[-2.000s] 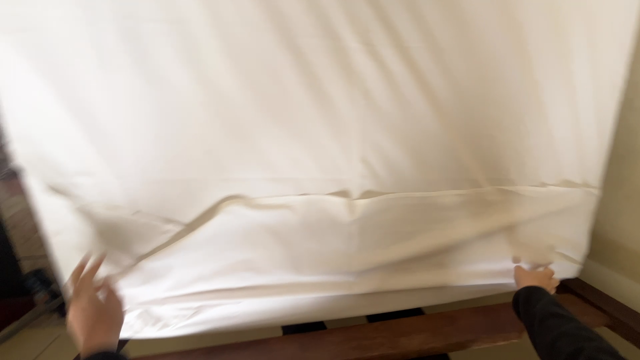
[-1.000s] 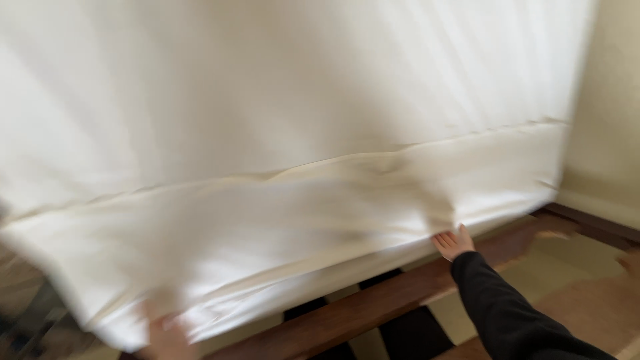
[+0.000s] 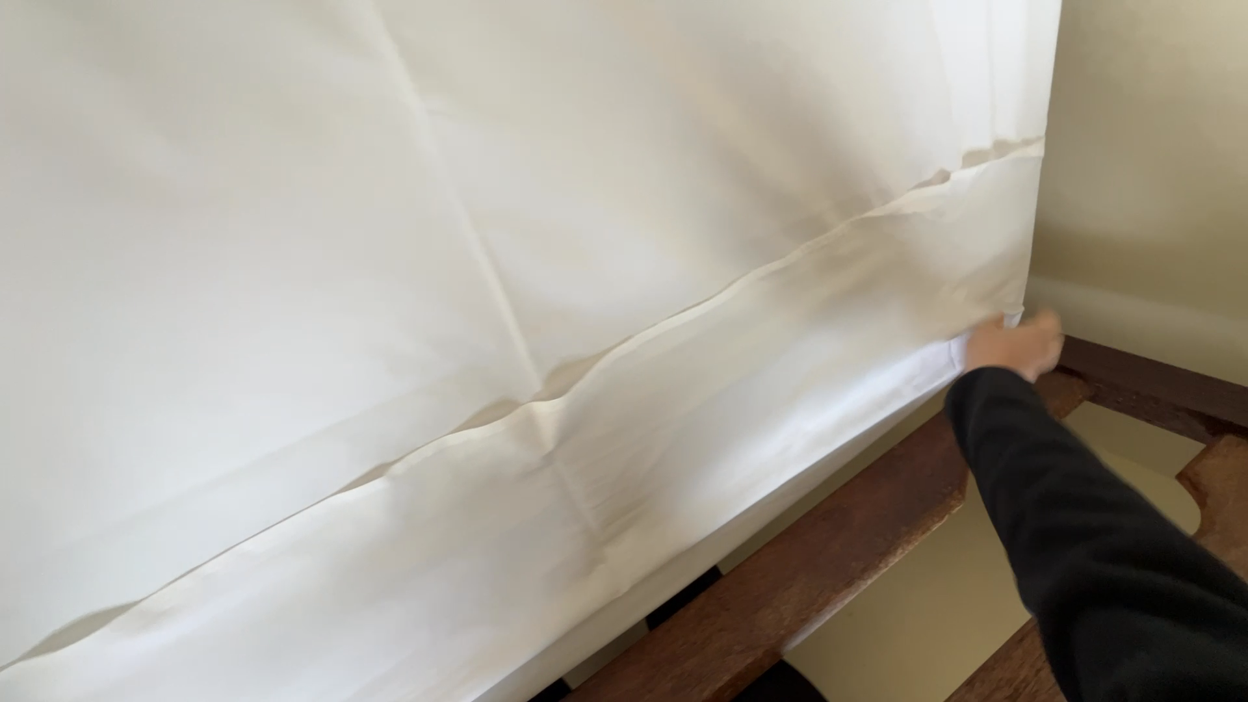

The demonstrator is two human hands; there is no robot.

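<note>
A large white fabric sheet [image 3: 292, 292] covers a big upright flat object, likely a mattress, that fills most of the head view. Its folded-over edge forms a loose flap [image 3: 468, 526] running from lower left to upper right. My right hand [image 3: 1016, 343], in a black sleeve, is at the lower right corner of the covered object, against the fabric; its fingers are blurred and partly hidden, so its grip cannot be made out. My left hand is out of view.
Reddish-brown wooden slats [image 3: 829, 575] lie below the covered object, with gaps between them. A dark wooden rail [image 3: 1150, 385] runs along the base of the beige wall [image 3: 1150, 195] at right.
My right hand has moved right along the lower edge to the corner. My left hand, earlier at the lower left edge, has left the view. The view has shifted right.
</note>
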